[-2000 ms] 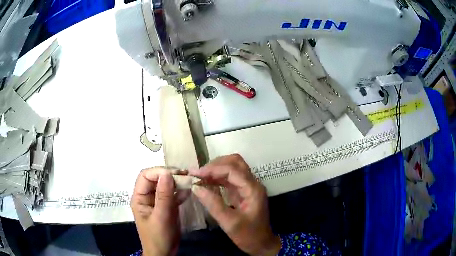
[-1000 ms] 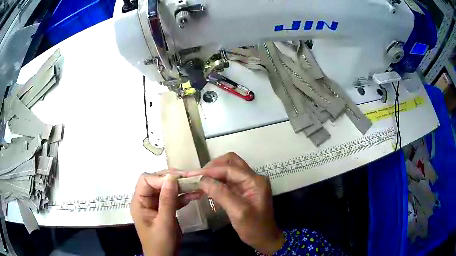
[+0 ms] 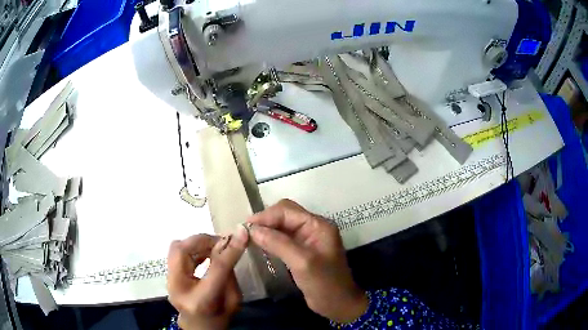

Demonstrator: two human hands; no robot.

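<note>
My left hand [image 3: 205, 277] and my right hand [image 3: 306, 258] meet fingertip to fingertip above the table's front edge. They pinch a small fabric tab [image 3: 245, 227], mostly hidden by the fingers. Below and behind them a beige fabric strip [image 3: 225, 187] runs from the presser foot area [image 3: 231, 121] toward me and hangs at the table edge. A zipper chain [image 3: 269, 263] with shiny teeth shows beside the strip, just left of my right hand. The white sewing machine [image 3: 277, 38] with blue lettering stands behind.
A zipper bundle [image 3: 380, 116] lies under the machine arm. Red and black snips [image 3: 290, 118] lie right of the needle. A cut-piece pile [image 3: 39, 213] is at the left. Blue bins stand at upper left [image 3: 97, 32] and right [image 3: 503, 258], the right one holding fabric pieces.
My hands have turned the small tab, so less of it shows between the fingertips. My left hand has tilted. The whole view has shifted slightly.
</note>
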